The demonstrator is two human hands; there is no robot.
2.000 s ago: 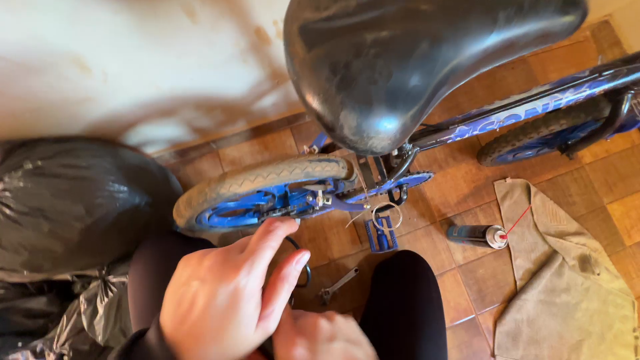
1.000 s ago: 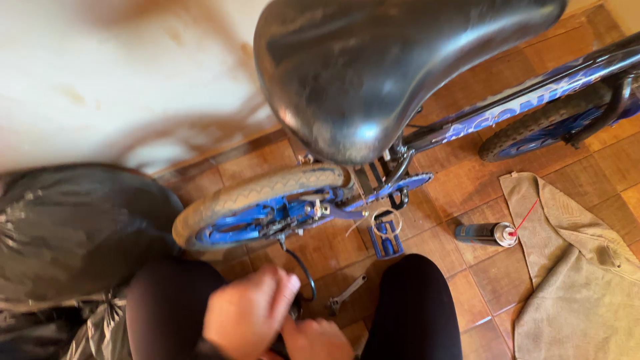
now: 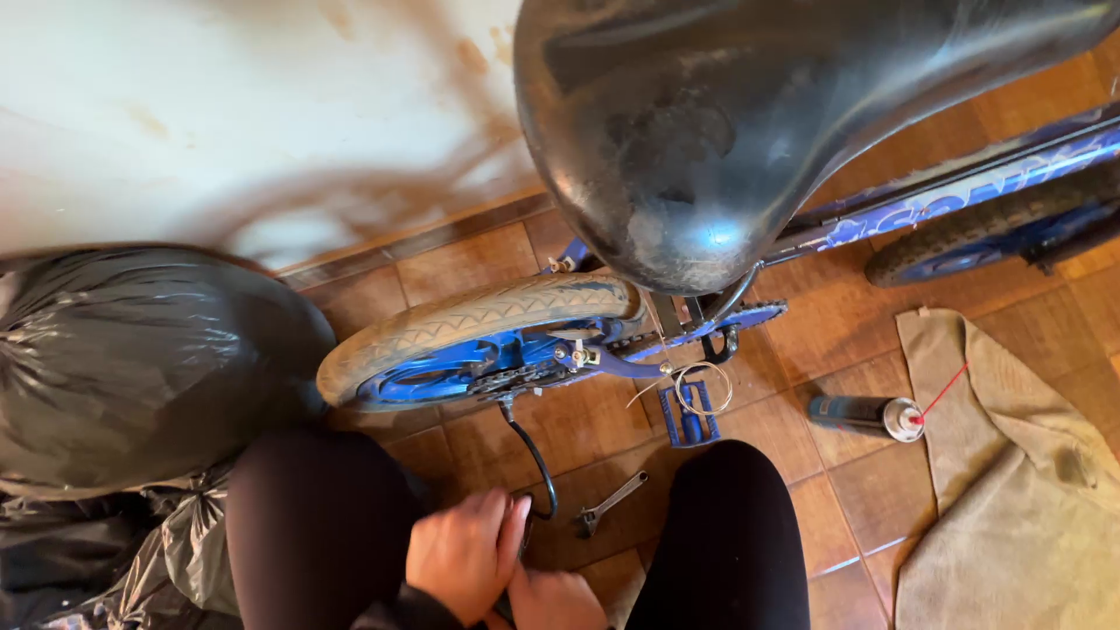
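Between my knees, my left hand [image 3: 464, 553] is closed around a dark object, mostly hidden, beside the lower end of a black hose [image 3: 540, 459]. The hose runs up to the lower side of the bicycle's rear wheel [image 3: 490, 311], near the hub and chain. My right hand [image 3: 556, 599] is closed at the same object, just right of my left hand and partly cut off by the frame. A coiled bare cable [image 3: 728, 389] hangs by the brake arm [image 3: 582, 354], above a blue pedal [image 3: 691, 416]. The black saddle [image 3: 682, 157] covers part of the frame.
An adjustable wrench [image 3: 617, 501] lies on the tiles right of my hands. Farther right are a spray can [image 3: 862, 417] with a red straw and a tan cloth [image 3: 1006, 525]. Black plastic bags [image 3: 157, 367] fill the left side beside the wall [image 3: 219, 114].
Both hands have moved back from near the rear wheel, down toward my body. More of the black hose and the whole wrench now show.
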